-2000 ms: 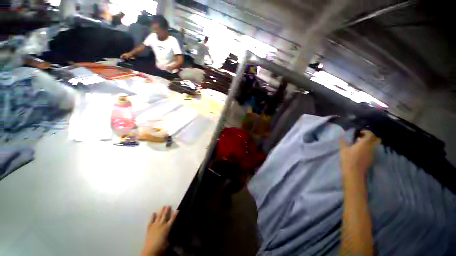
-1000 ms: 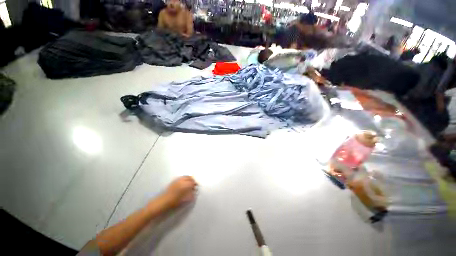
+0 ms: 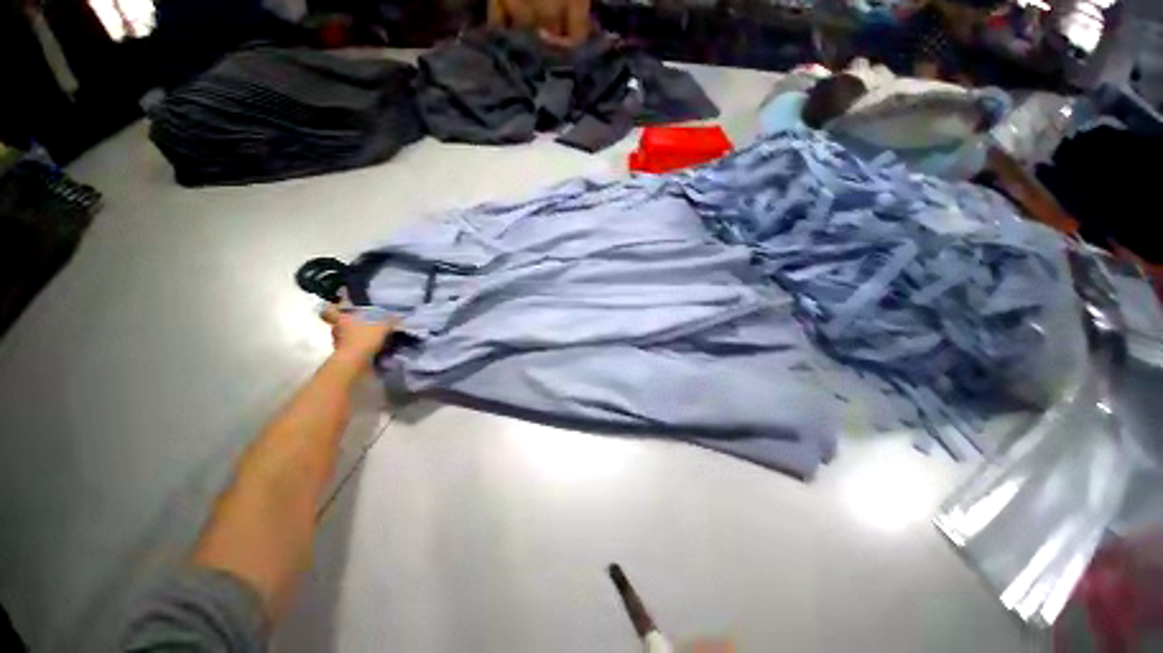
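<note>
A stack of light blue-grey shirts [image 3: 612,281] lies on the white table, with black hanger hooks [image 3: 321,276] bunched at its left end. My left hand [image 3: 358,334] is at the neck end, fingers against the collar beside the hooks; whether they grip cloth or a hanger cannot be told. My right hand [image 3: 705,645] is mostly cut off by the bottom edge, only blurred fingertips showing. A thin dark marking pen (?) [image 3: 628,597] with a pale lower part sticks up from it.
A heap of narrow blue strips [image 3: 893,255] lies beyond the hems. A red item [image 3: 680,148] and dark garments [image 3: 287,112] are at the back. Clear plastic [image 3: 1039,510] and part of something pink [image 3: 1112,600] are at right. A person [image 3: 542,15] is partly visible at the far side.
My left hand has moved from the bare table to the neck of the stack. The view has come closer to the shirts; the bottle is now mostly out of view.
</note>
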